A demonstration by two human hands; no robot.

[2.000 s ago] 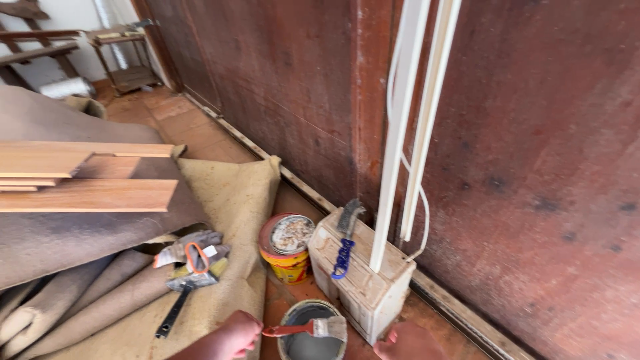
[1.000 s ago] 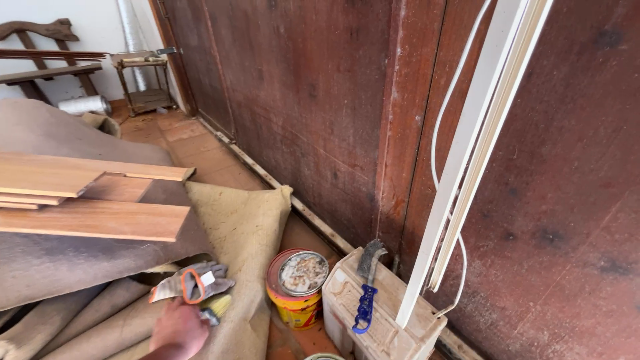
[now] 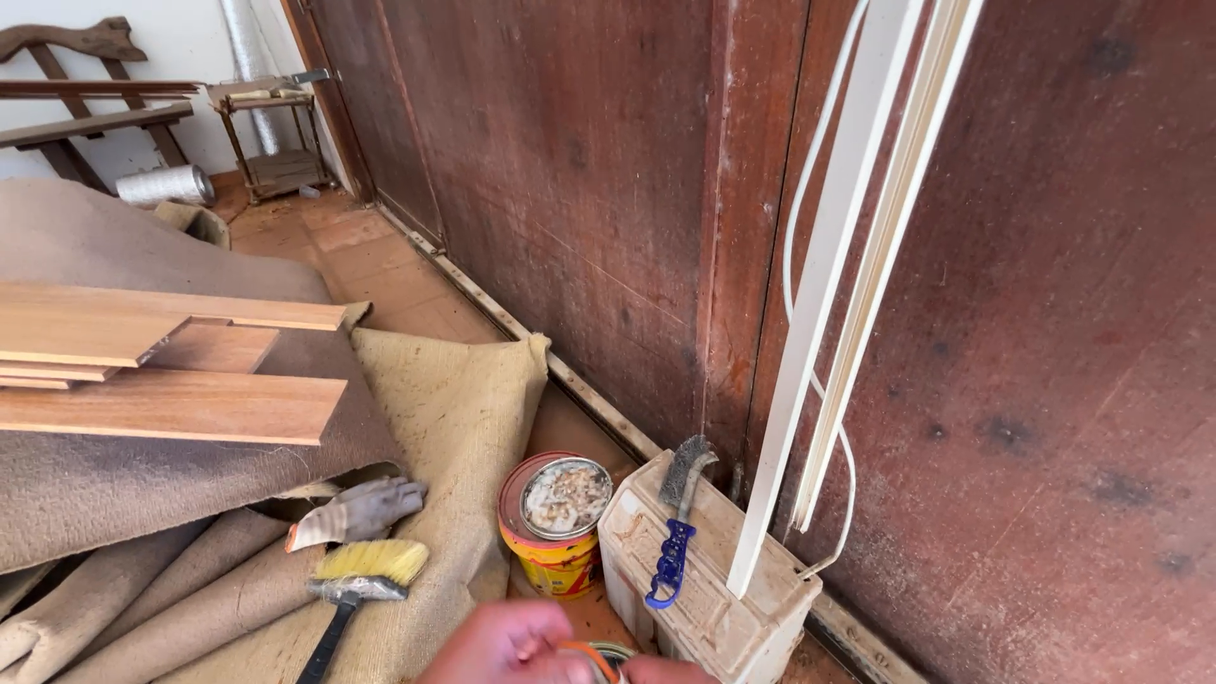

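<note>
At the bottom edge my left hand [image 3: 513,646] and my right hand [image 3: 665,671] are close together, both on an orange-edged work glove [image 3: 591,655], mostly hidden. Behind them shows the rim of an open tin [image 3: 616,652]. To the left, a grey work glove [image 3: 366,513] lies on the carpet, above a yellow-bristled brush [image 3: 370,568] with a black handle. A red and yellow bucket [image 3: 556,565] carries a round lid [image 3: 567,498] crusted with residue. Beside it, a blue-handled wire brush [image 3: 676,551] rests on an upturned pale plastic container [image 3: 722,617].
White trim strips [image 3: 817,323] and a white cable [image 3: 793,218] lean against the reddish wooden panelling [image 3: 589,171]. Wooden boards [image 3: 180,404] lie on the rolled and folded carpet [image 3: 161,494] at left. A small stand [image 3: 275,142] and a wooden bench [image 3: 104,123] are farther back.
My left hand has left the glove pile and come back beside my right hand. One glove remains on the carpet where two lay bunched, and the yellow-bristled brush is now uncovered.
</note>
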